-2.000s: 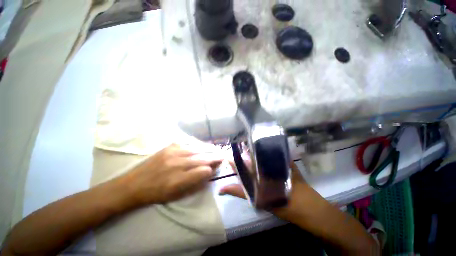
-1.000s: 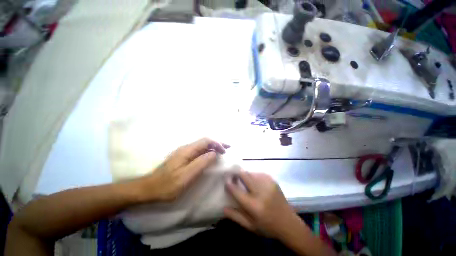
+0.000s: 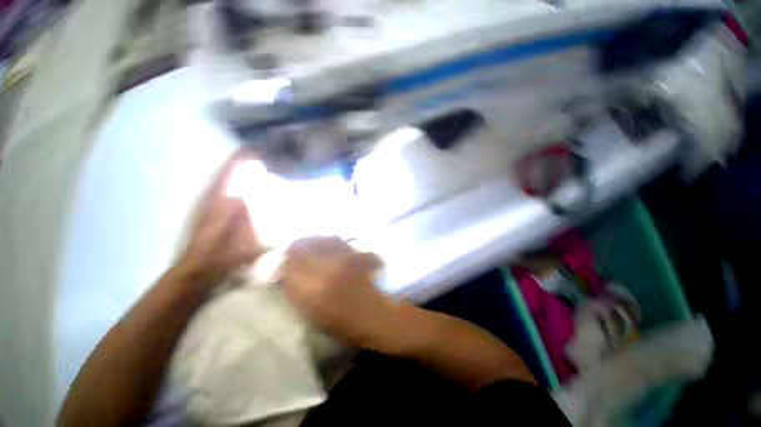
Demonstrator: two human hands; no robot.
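The frame is blurred. A cream garment panel (image 3: pixel 246 354) hangs bunched over the table's front edge below my hands. My left hand (image 3: pixel 219 229) is at the panel's upper left, its fingertips reaching into the lamp glare near the needle area. My right hand (image 3: pixel 330 279) is closed on the panel's upper edge, close to the right of my left hand. The white machine head (image 3: pixel 501 83) with its blue stripe is behind my hands. Needle and presser foot are lost in glare. Whether my left fingers pinch the cloth is unclear.
Red-and-green-looped scissors (image 3: pixel 546 171) lie on the table at the right. A green basket (image 3: pixel 659 258) with magenta and cream pieces is below the table's right edge. Long cream panels (image 3: pixel 50 192) lie at the far left.
The view has turned and shifted, so the machine appears tilted and the basket shows more. My hands are closer together, nearer the needle area, and the panel hangs bunched below them.
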